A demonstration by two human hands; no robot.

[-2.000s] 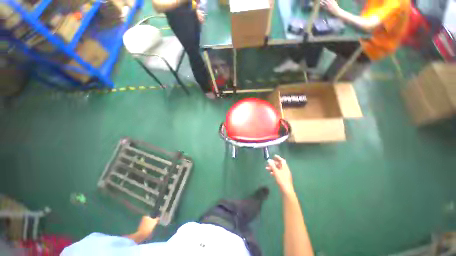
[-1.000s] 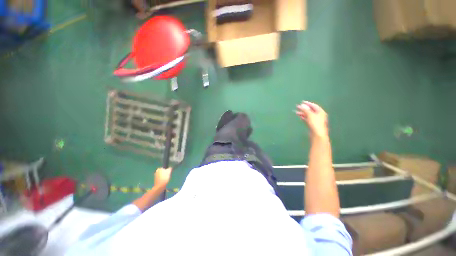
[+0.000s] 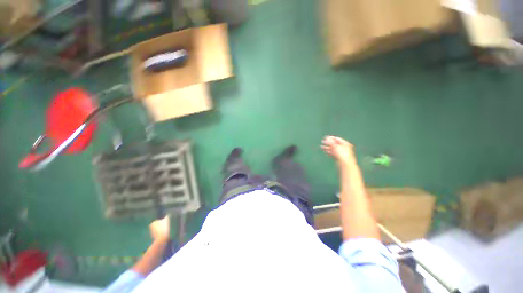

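A grey-brown slatted platform trolley (image 3: 146, 180) stands on the green floor at the lower left. A dark handle bar (image 3: 158, 194) runs from its deck towards me. My left hand (image 3: 160, 228) is closed around the end of this bar, at the trolley's near edge. My right hand (image 3: 337, 148) is held out to the right over the floor, empty, with fingers loosely apart. The picture is blurred.
A red round chair (image 3: 71, 119) stands beyond the trolley on the left. An open carton (image 3: 172, 77) with a dark and white item lies ahead. A large brown carton (image 3: 384, 28) is at the upper right. More cartons (image 3: 401, 213) and a pale metal frame are at my right side.
The view has turned right. The red chair and open carton have shifted left in view; the trolley has come along in my left hand. Both feet now show, apart.
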